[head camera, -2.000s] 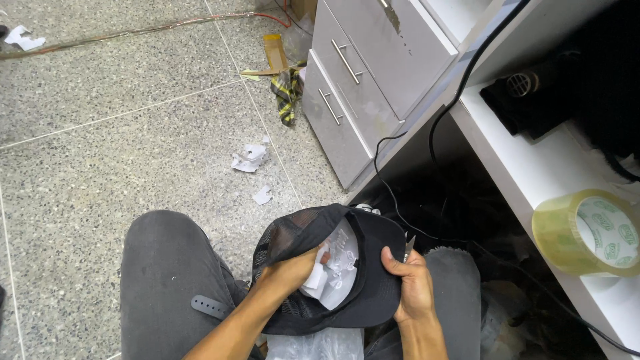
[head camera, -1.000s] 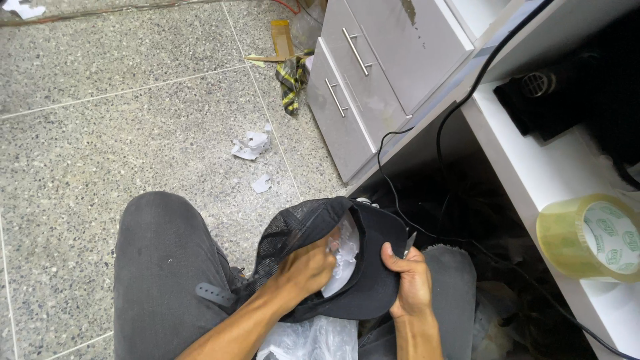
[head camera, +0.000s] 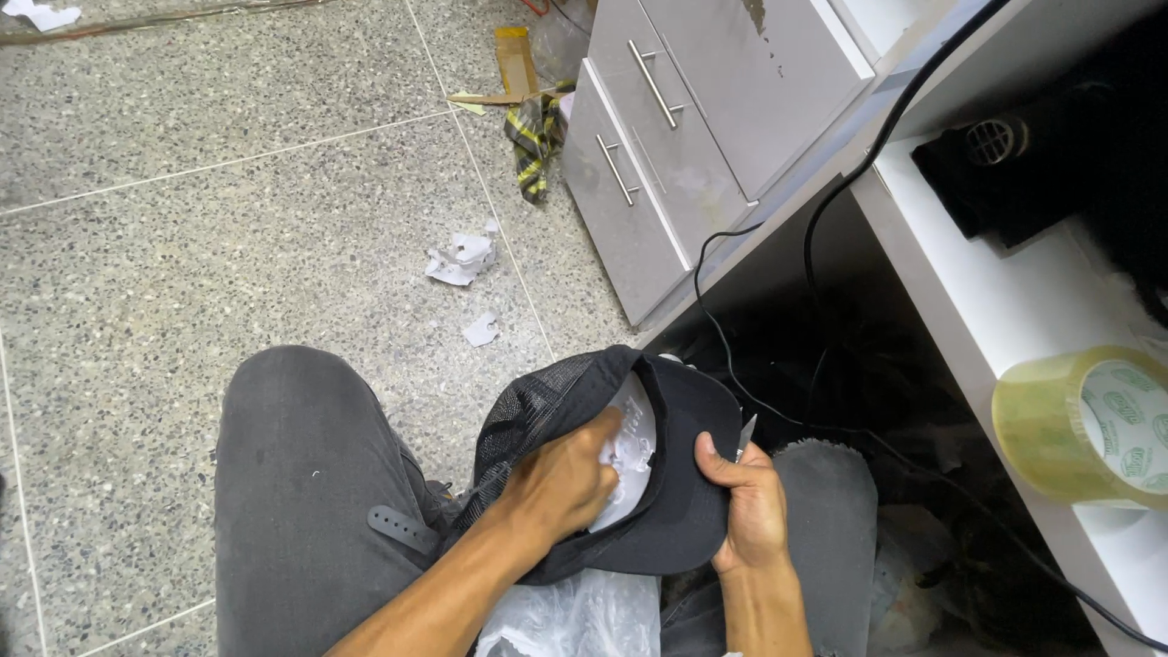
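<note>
A black mesh-backed cap (head camera: 680, 484) lies over my lap, its inside turned up and its brim toward the right. My right hand (head camera: 753, 493) grips the brim, thumb on top, and a small pointed metal blade (head camera: 746, 436) sticks out by its fingers. Inside the cap, my left hand (head camera: 570, 474) is bent over white backing material (head camera: 630, 456) at the front panel; whether its fingertips pinch that material is hidden. The cap's adjuster strap (head camera: 401, 529) with holes rests over my left thigh. Beneath the cap is a clear plastic bag (head camera: 575, 616).
Torn white paper scraps (head camera: 463, 259) lie on the speckled floor. Grey drawers (head camera: 639, 182) stand ahead, beside a yellow and black cloth (head camera: 534, 141). A roll of clear tape (head camera: 1049, 429) sits on the white shelf (head camera: 995, 301) at right. A black cable (head camera: 812, 228) hangs near the drawers.
My left hand has shifted inside the cap; two seconds ago it was at a loose white piece there, and now it is curled over the backing. My right hand keeps its hold on the brim.
</note>
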